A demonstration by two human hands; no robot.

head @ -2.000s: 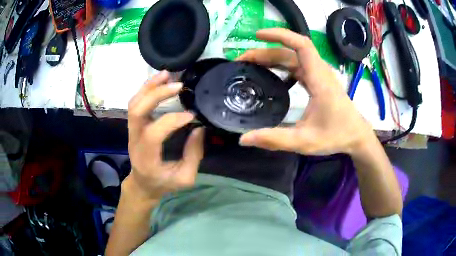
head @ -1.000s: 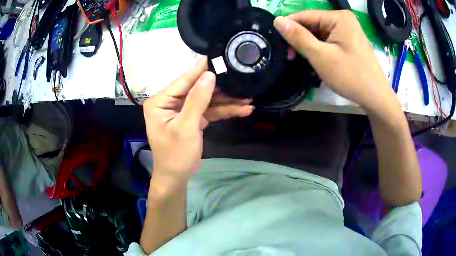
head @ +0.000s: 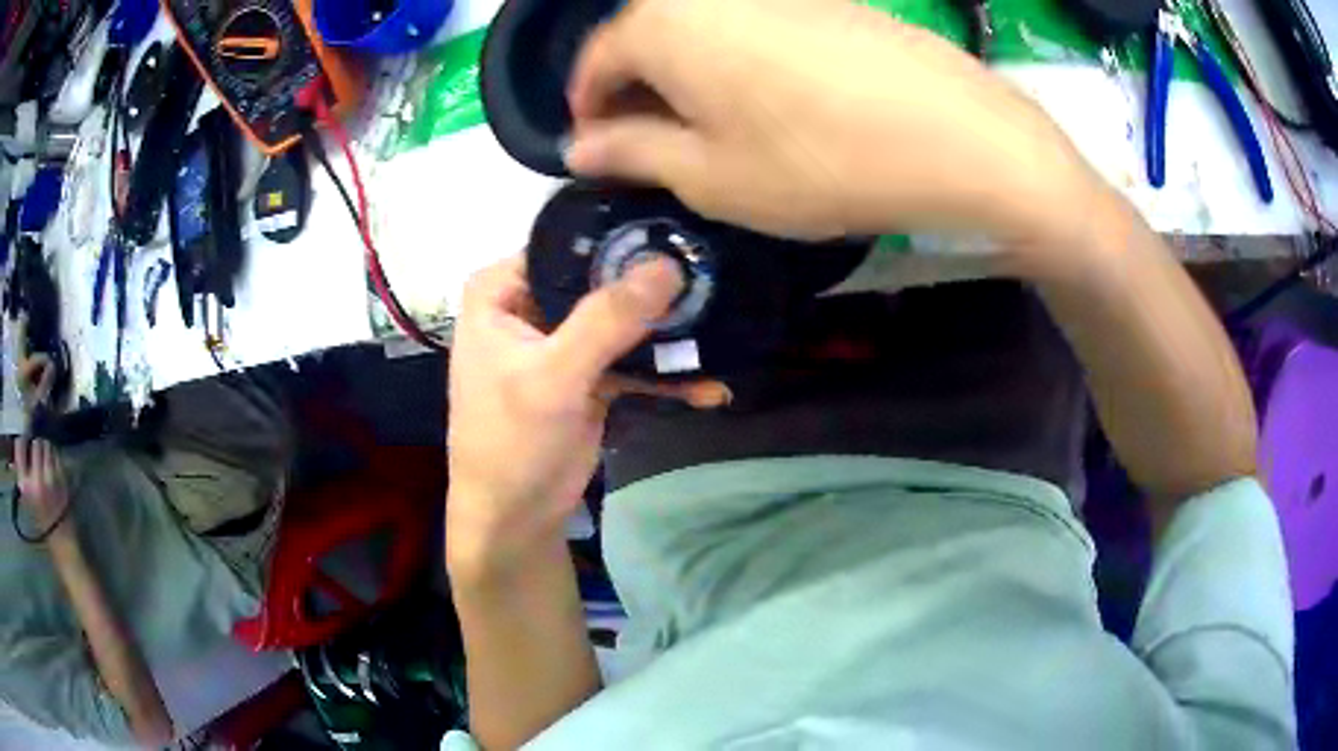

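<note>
My left hand holds the black speaker driver disc by its lower left side, with the thumb over the silver ring and round centre. A small white label shows near the disc's lower edge. My right hand is above the disc, fingers bent and together at the edge of a black padded headphone cup; whether it grips anything is hidden. Another dark cup part shows behind and to the right of the disc, partly under my right hand.
An orange multimeter with red and black leads lies at the upper left, beside a blue tub. Blue-handled cutters lie at the right. Another person's arm shows at the lower left. A purple stool is at the right.
The disc was turned from grille face to driver face and rotated, its label now lower. My left thumb moved onto its centre. My right hand left the disc's right edge and moved left.
</note>
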